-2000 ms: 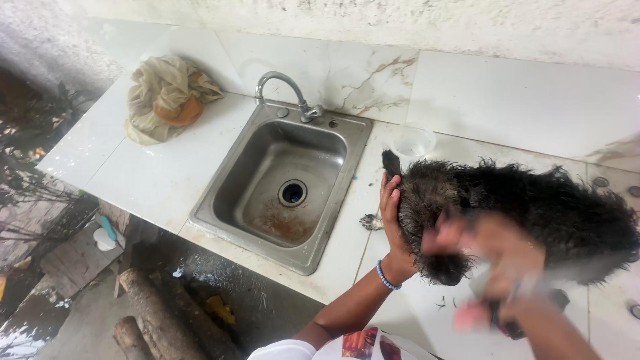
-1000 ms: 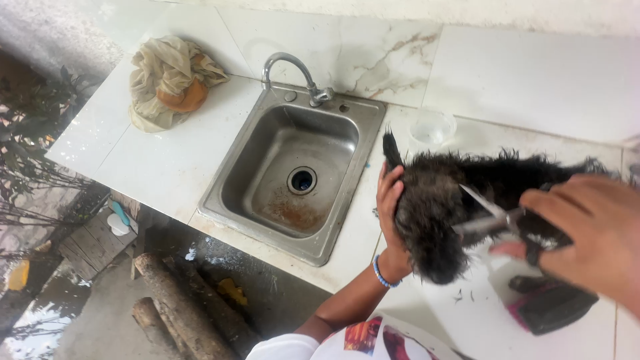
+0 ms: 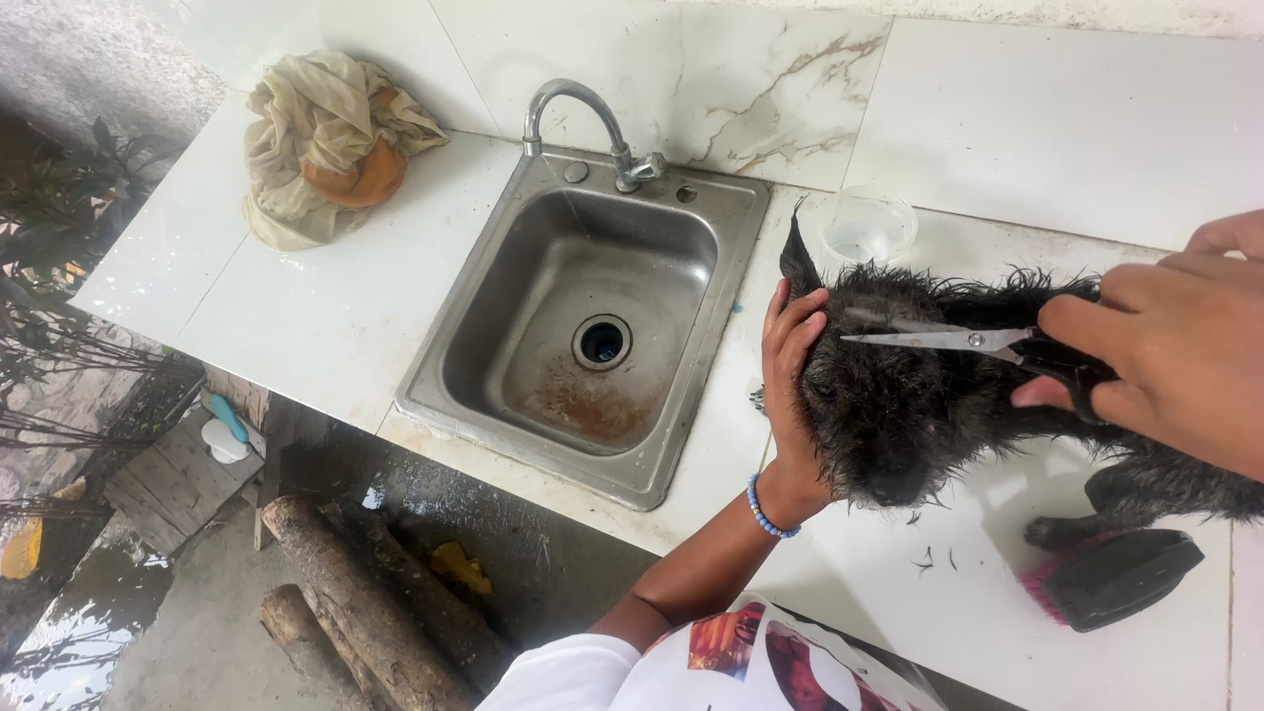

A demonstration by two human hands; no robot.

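Note:
A wet, black-haired dog is on the white tiled counter at the right, its head toward the sink. My left hand, with a blue bead bracelet at the wrist, cups the side of its head below the raised ear. My right hand holds scissors by the dark handles, the blades over the top of the dog's head and pointing left. Near the dog's paw lies a dark brush with pink bristles. A few cut tufts of hair lie below the muzzle.
The stainless steel sink with a curved faucet is left of the dog. A clear plastic bowl stands behind the dog's head. A crumpled beige and orange cloth lies at the counter's far left. Logs lie on the ground below.
The dark brush, partly hidden by my right hand earlier, now shows more fully. My right hand and the scissors have shifted over the dog's head. My left hand stays at its head.

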